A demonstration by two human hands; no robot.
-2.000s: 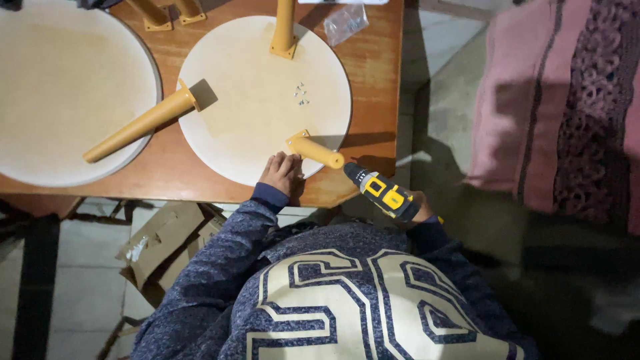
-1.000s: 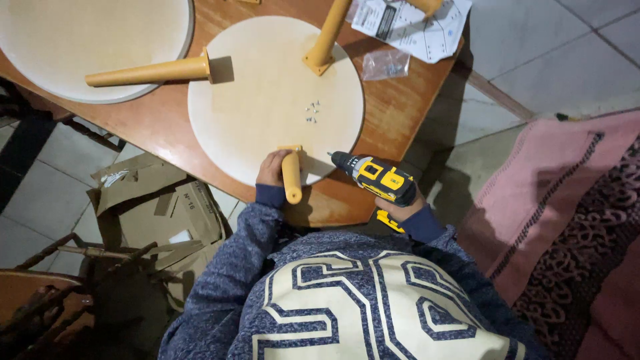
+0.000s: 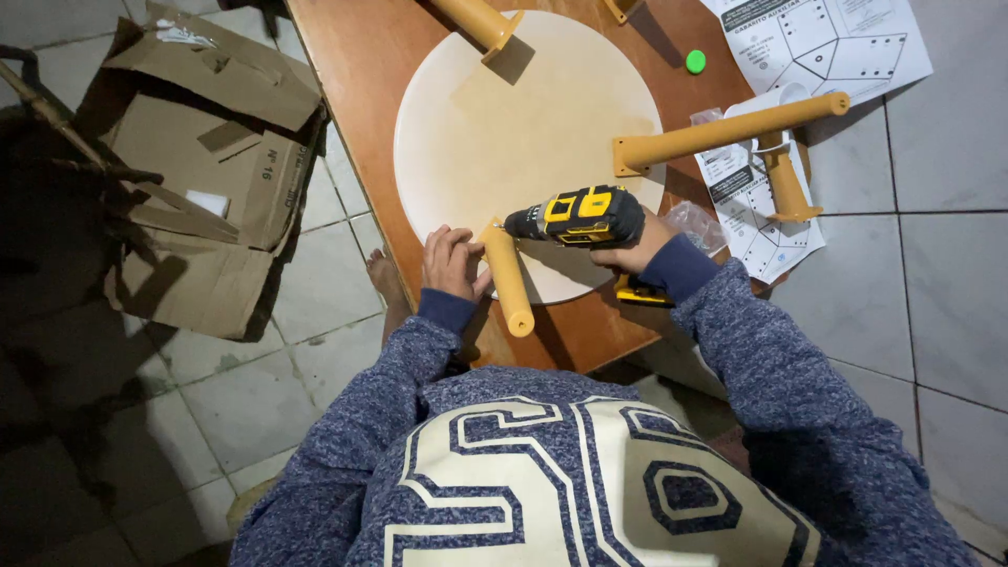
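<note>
A yellow wooden furniture leg [image 3: 509,276] stands on the near edge of a round white board [image 3: 551,110], its free end toward me. My left hand [image 3: 454,261] is at the left side of its base, fingers against it. My right hand [image 3: 639,248] grips a yellow and black cordless drill [image 3: 587,216], whose bit reaches the mounting plate at the leg's base. Another yellow leg [image 3: 724,135] rests with its plate at the board's right edge, and one more [image 3: 476,25] has its plate at the upper left edge.
Printed template sheets [image 3: 819,47], a further yellow leg [image 3: 783,185] and a clear plastic bag [image 3: 694,224] are at the right of the wooden table [image 3: 354,94]. A green cap [image 3: 695,61] lies behind. Torn cardboard [image 3: 213,173] is on the tiled floor at left.
The drill has moved left, from beside the near leg to its base plate, still in my right hand. My left hand remains at that leg. The view has turned and shifted.
</note>
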